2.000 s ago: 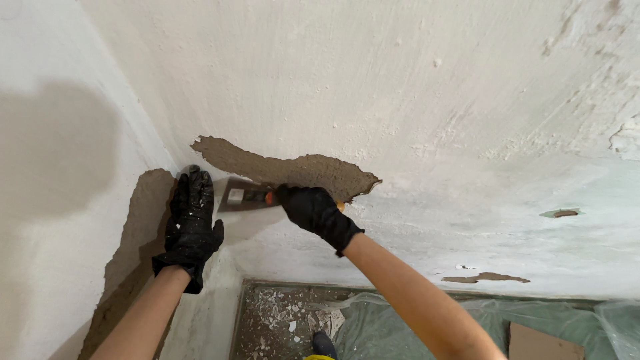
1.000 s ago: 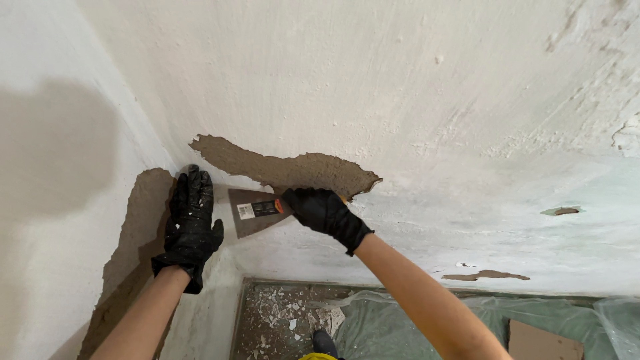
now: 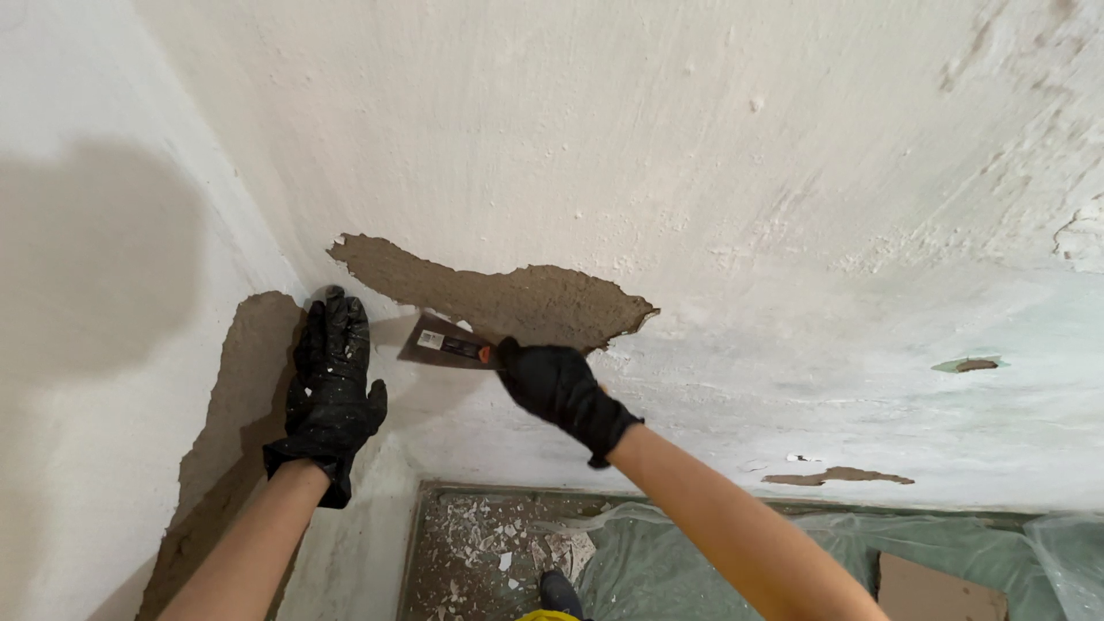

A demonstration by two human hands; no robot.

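Observation:
My right hand [image 3: 556,388], in a black glove, grips a putty knife [image 3: 444,342] whose wide metal blade points left. The blade lies at the white-painted wall [image 3: 535,138], just below the left part of a long bare patch of brown plaster [image 3: 517,297]. My left hand [image 3: 332,371], also black-gloved and specked with white bits, rests with its palm toward the wall near the corner, fingers up and thumb apart. Beside it, a second bare patch [image 3: 224,431] runs down the left wall. Most of the knife's handle is hidden in my right hand.
Paint flakes [image 3: 504,561] litter the floor by a dark shoe [image 3: 561,595]. Clear plastic sheeting [image 3: 655,552] covers the floor to the right, with a brown flat board [image 3: 940,591] there. Smaller chipped spots [image 3: 841,476] mark the wall low at right.
Since one second ago, the putty knife's blade has moved up a little and turned, nearer the lower edge of the bare patch. My left hand has stayed in place.

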